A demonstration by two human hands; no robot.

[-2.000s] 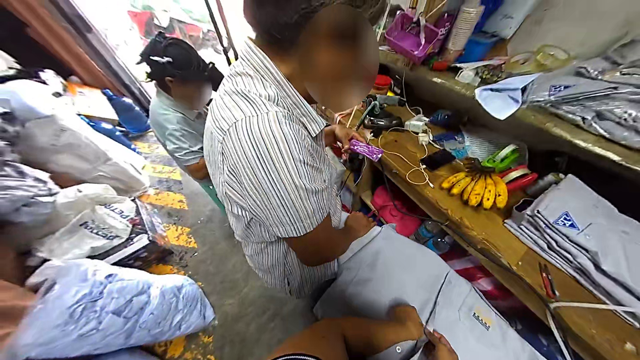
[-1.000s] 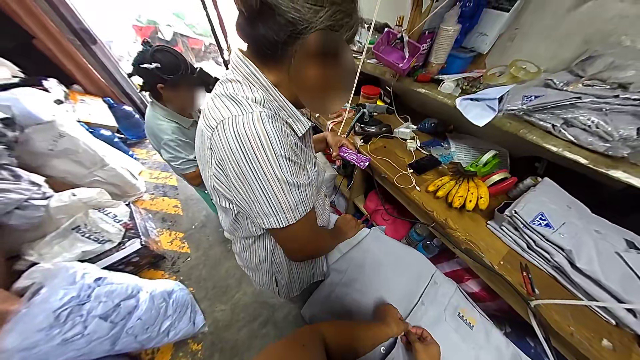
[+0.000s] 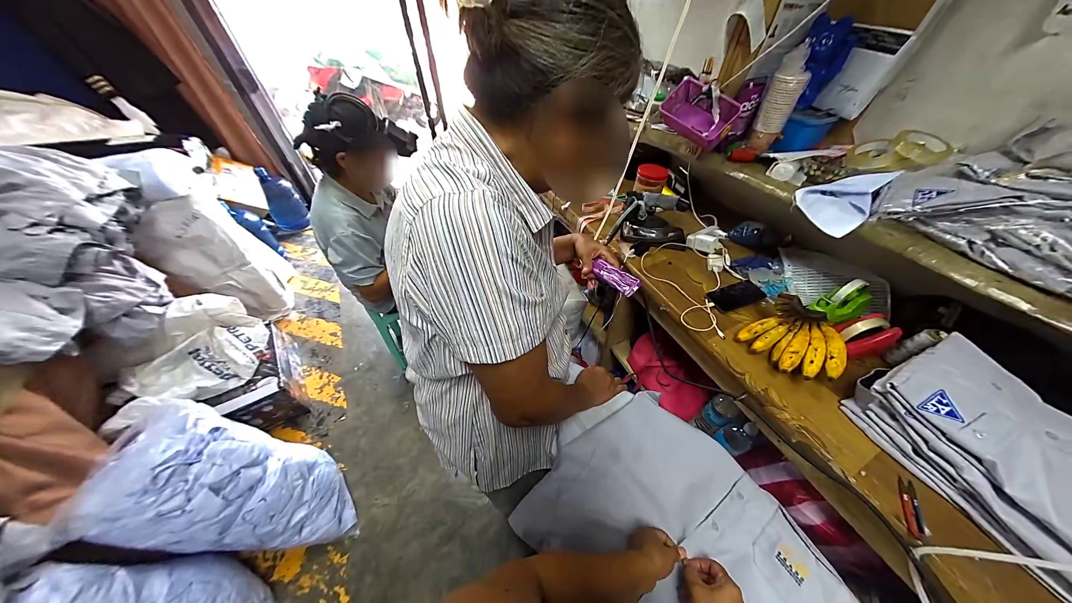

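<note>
A light grey shirt (image 3: pixel 670 477) with a small embroidered mark lies spread at the bottom of the view. My left hand (image 3: pixel 653 553) pinches the shirt's front edge between its fingertips. Close beside it, my right hand (image 3: pixel 708 579) pinches the same edge, partly cut off by the frame's bottom. Whether a button or thread is between the fingertips cannot be told. A co-worker in a striped shirt (image 3: pixel 469 276) stands beyond, one hand resting at the far end of the grey shirt and the other holding a purple packet (image 3: pixel 615 277).
On the wooden bench (image 3: pixel 804 419) are bananas (image 3: pixel 791 343), a phone (image 3: pixel 735 295), cables, tape rolls, thread snips (image 3: pixel 911 507) and folded grey shirts (image 3: pixel 971 419). Another person (image 3: pixel 356 226) sits behind. Plastic bags of cloth (image 3: pixel 226 486) lie at left.
The co-worker keeps the purple packet in one hand, with the other at the grey shirt. My hands stay together on the shirt's edge. The view has shifted a little.
</note>
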